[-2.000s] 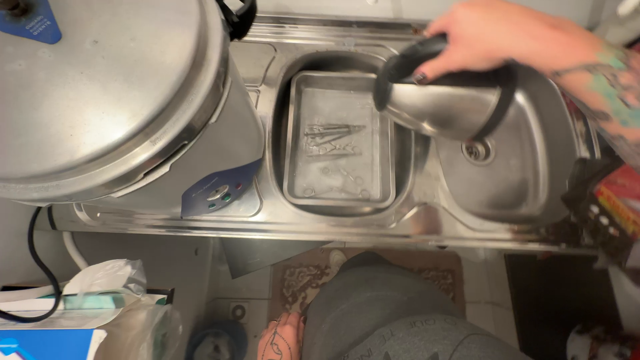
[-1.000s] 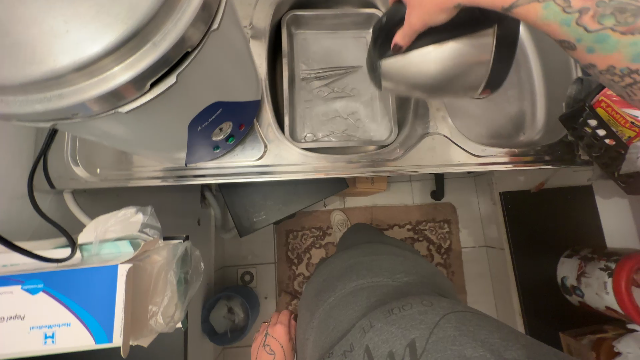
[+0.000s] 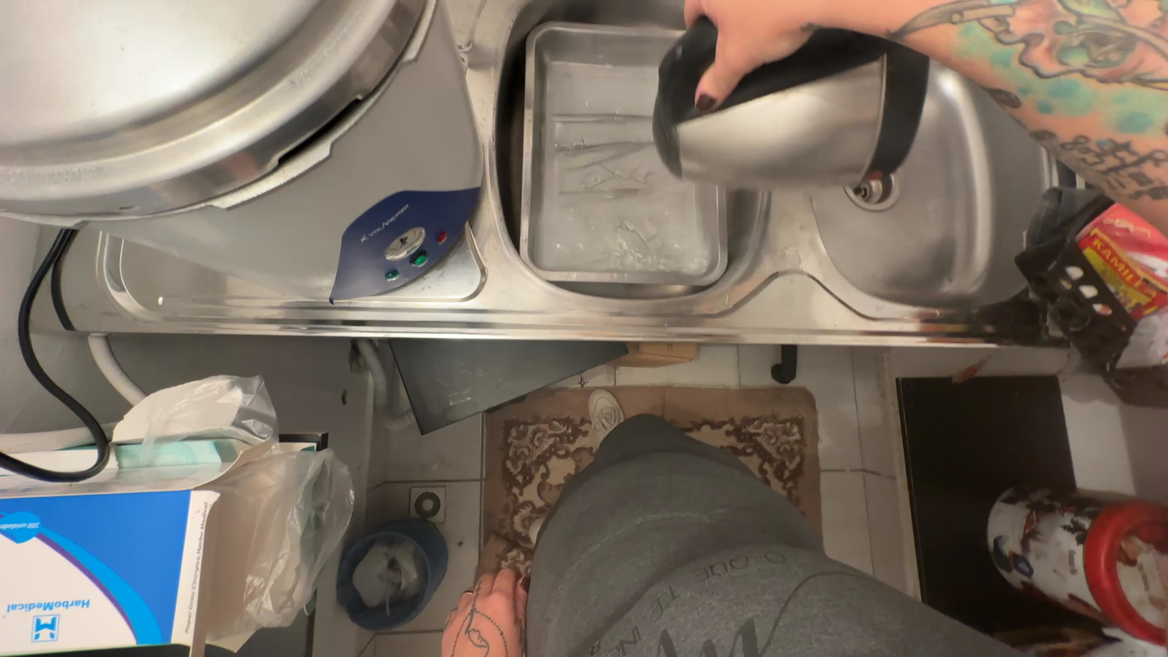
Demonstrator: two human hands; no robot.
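My right hand (image 3: 753, 46) grips the black handle of a stainless steel electric kettle (image 3: 776, 137), which lies tilted on its side over the right part of a metal tray (image 3: 534, 182). The tray sits in the left sink basin, with clear liquid and several slender metal instruments (image 3: 602, 151) in it. Whether liquid runs from the kettle cannot be seen. My left hand (image 3: 488, 616) hangs low beside my grey shirt, well away from the sink, its fingers partly hidden; I see nothing in it.
A large metal autoclave (image 3: 274, 182) stands left of the basins. The right basin (image 3: 922, 228) has a drain. A black rack with a red packet (image 3: 1127, 260) is at the right edge. Below are a glove or paper box (image 3: 91, 566), a blue bin (image 3: 392, 575) and a patterned mat (image 3: 657, 401).
The kettle remains tilted in my right hand, near the tray's right side. The view has shifted downward, so the sink appears higher in the frame.
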